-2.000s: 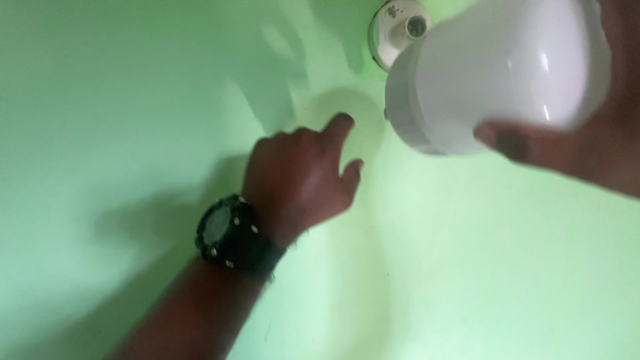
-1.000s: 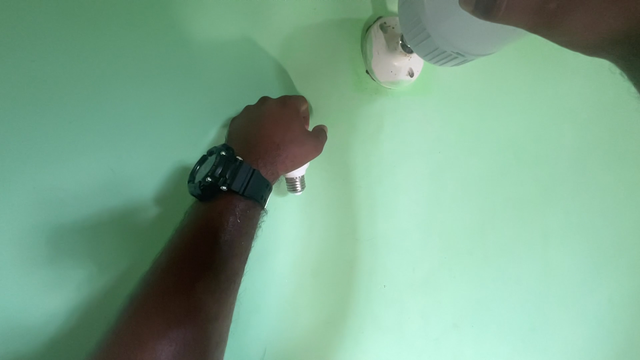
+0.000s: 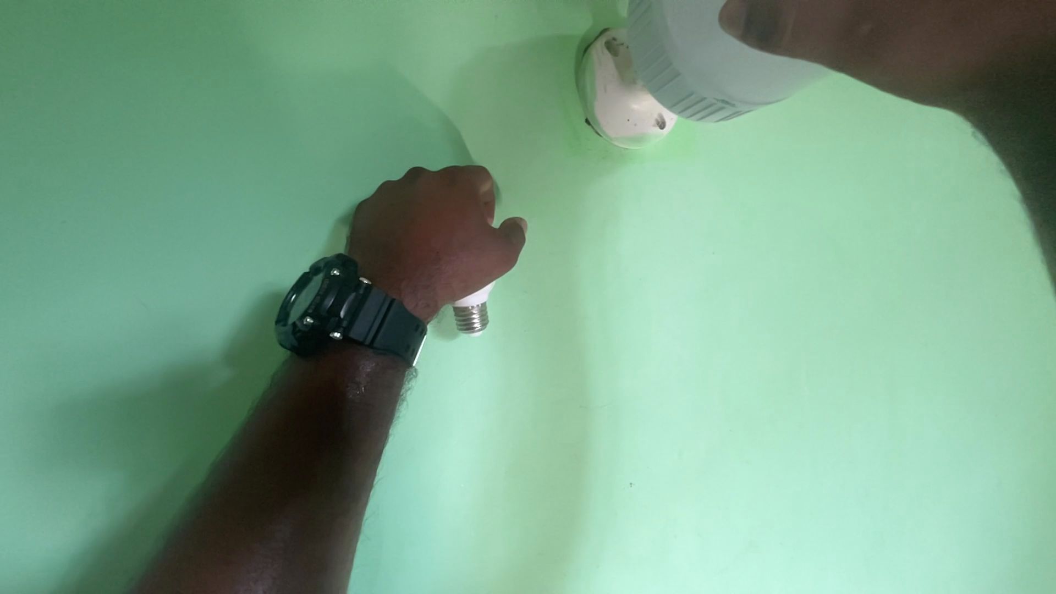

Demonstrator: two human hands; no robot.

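My left hand [image 3: 433, 235] is closed around a small bulb, whose white neck and silver screw base [image 3: 471, 318] stick out below the palm, pointing down. The rest of that bulb is hidden in the fingers. At the upper right, my right hand [image 3: 841, 37] grips a large white light bulb [image 3: 734, 70] with a ribbed collar. The collar end is at a round white lamp holder [image 3: 623, 111] on the wall and covers part of it. Whether the large bulb's base sits in the holder cannot be seen.
A green painted wall [image 3: 742, 371] fills the background and carries shadows at the left. A black wristwatch [image 3: 351, 309] is on my left wrist. Screw holes show in the holder's rim.
The large bulb in my right hand has moved up to the lamp holder, where the holder's centre showed before. The small bulb's screw base has come into sight below my left hand.
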